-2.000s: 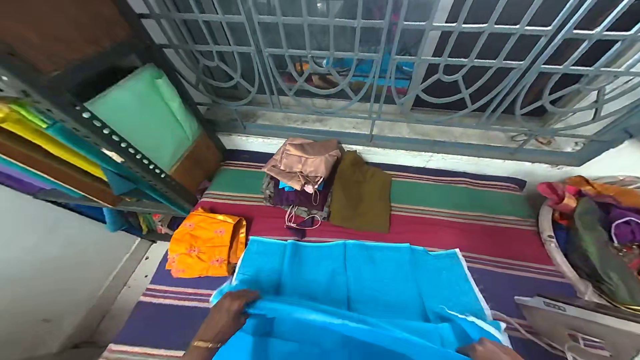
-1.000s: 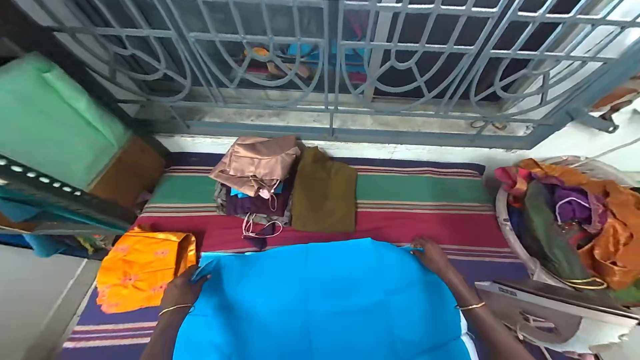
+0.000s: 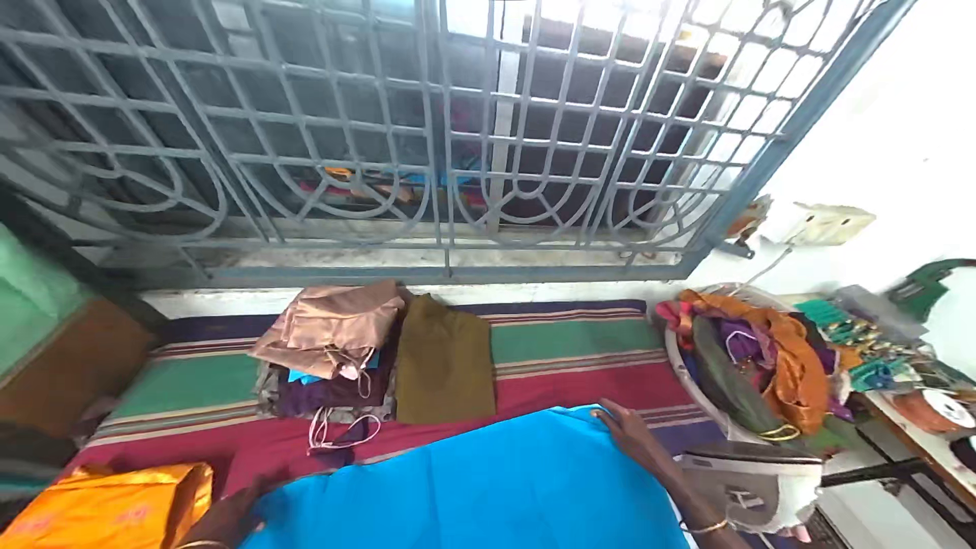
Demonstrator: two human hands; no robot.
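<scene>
A bright blue cloth (image 3: 473, 488) is spread over the striped cloth (image 3: 579, 381) at the bottom centre. The fingers of my right hand (image 3: 621, 427) are closed on its upper right corner. At its upper left corner is my left hand (image 3: 232, 515), partly cut off and blurred, so its grip is hard to tell. Beside my left hand lies a folded orange cloth (image 3: 114, 507). Farther back, a folded brown satin cloth (image 3: 335, 320) tops a pile of dark garments with a white cord. A folded olive cloth (image 3: 444, 362) touches that pile on the right.
An iron (image 3: 751, 488) rests at the lower right, near my right forearm. Behind it stands a round basket (image 3: 682, 374) heaped with colourful cloths. Thread spools (image 3: 934, 412) lie on a shelf at the far right. A metal window grille (image 3: 435, 137) spans the back; a wooden board (image 3: 69, 366) borders the left.
The view has swung up and to the right. My right hand was low at the blue cloth's right side two seconds ago and is now at its upper right corner.
</scene>
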